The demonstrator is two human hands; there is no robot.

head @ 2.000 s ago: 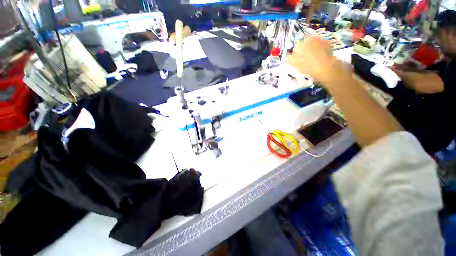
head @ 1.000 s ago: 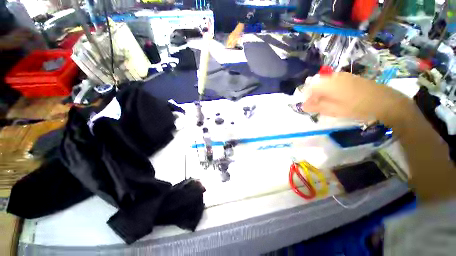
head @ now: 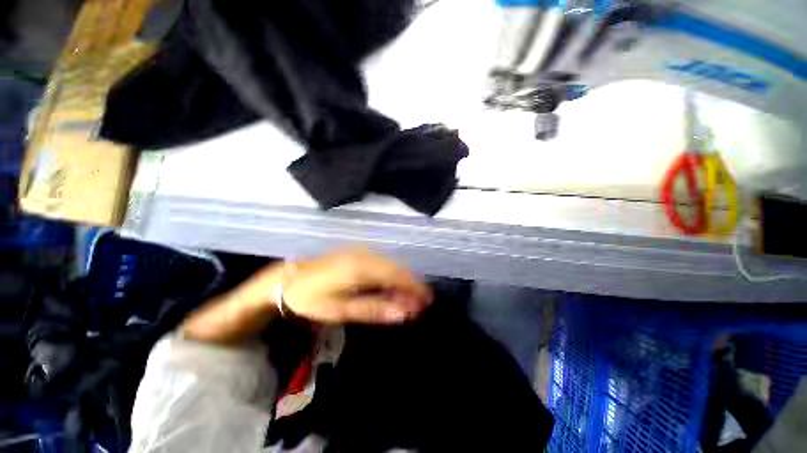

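Observation:
The black garment [head: 274, 66] lies bunched on the white tabletop at the upper left, with a narrower end [head: 389, 168] near the front edge. My left hand [head: 358, 287] is blurred, below the table's front edge and above dark cloth [head: 434, 380] over the lap. Its fingers are bent and close together; whether they hold anything cannot be told. My right hand is out of the picture. The sewing machine [head: 690, 66] is cut off at the upper right, its presser foot area [head: 522, 93] over the tabletop, apart from the garment.
Scissors with red and yellow handles [head: 701, 193] lie at the right, beside a dark flat object [head: 783, 226] and a pale thread or cord. The grey front strip [head: 531, 257] runs across. A cardboard box [head: 80, 172] stands at left. Blue mesh baskets [head: 619, 380] are below the table.
The view has tilted down and shifted left. The right hand, earlier raised over the machine's top, is out of view. The left hand has come into view. The garment still lies on the table.

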